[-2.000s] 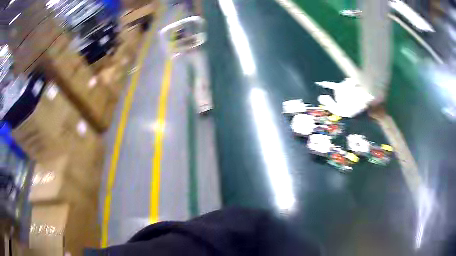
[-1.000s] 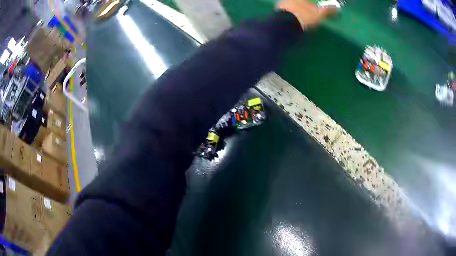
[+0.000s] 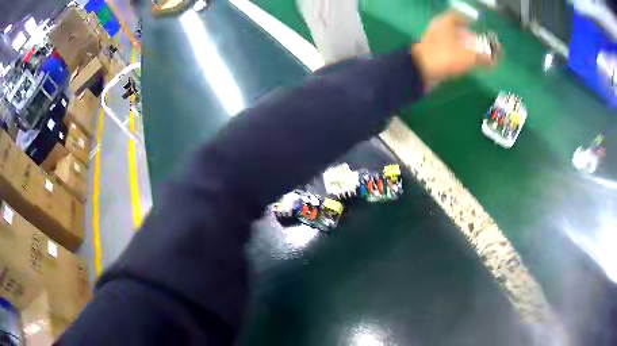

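My left hand, blurred, reaches over the green conveyor belt at the upper right. Its fingers close on a small whitish unit, too blurred for detail. My dark sleeve crosses the view from the lower left. Beneath it on the dark green bench lie a white housing with a colourful circuit board and, nearer, another board with yellow and red components; its housing is partly hidden by the sleeve. My right hand is not in view.
A white-housed unit and another white unit sit on the belt. A speckled cream edge separates bench and belt. A pale pillar stands at the top. Cartons and a yellow-lined aisle lie left; a blue tray is far right.
The view has shifted, so bench units show farther right and lower than one second ago. My left arm, absent two seconds ago, stays stretched over the belt, its hand now more fully in view.
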